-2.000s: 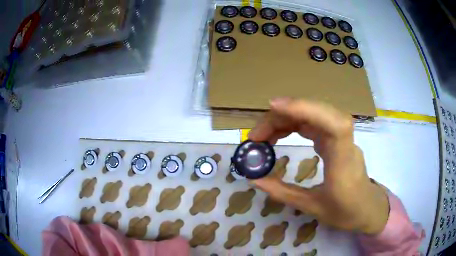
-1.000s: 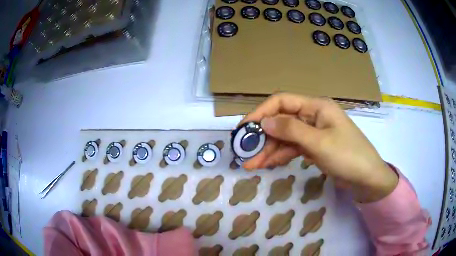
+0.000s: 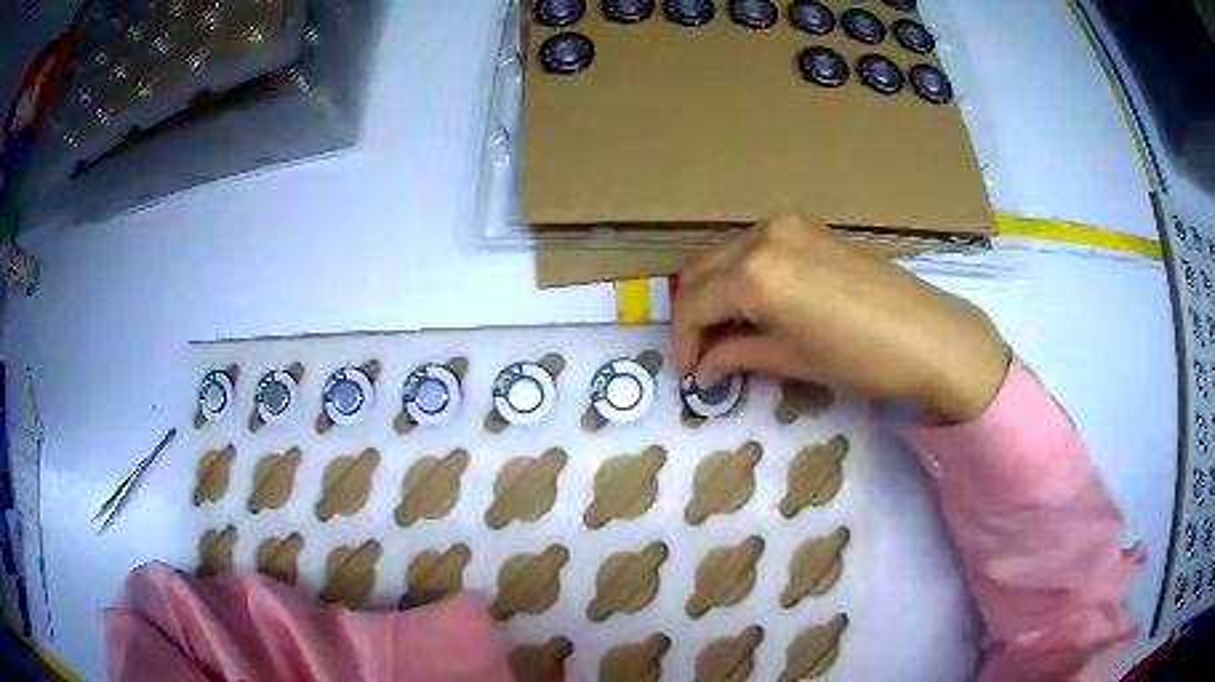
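A white foam tray (image 3: 573,449) with rows of brown cutouts lies in front of me. Several speaker drivers (image 3: 433,396) sit back side up in its far row. My right hand (image 3: 815,317) is over the seventh cutout of that row, its fingertips closed on a speaker driver (image 3: 713,396) lying at the pocket, white ring up. My left hand is not visible; only the pink left sleeve (image 3: 307,633) shows at the bottom left, over the tray's near part.
Beyond the tray, a cardboard sheet (image 3: 746,153) on clear plastic holds dark discs. Tweezers (image 3: 135,480) lie left of the tray. Greyish plastic trays (image 3: 200,93) stand at far left. Another tray of small discs (image 3: 1183,426) lies at the right edge. Yellow tape (image 3: 1079,236) marks the tabletop.
My right hand showed the driver's dark front, then its white-ringed back, and has now moved right and down to the seventh pocket. The sixth pocket's driver is uncovered. The view has shifted.
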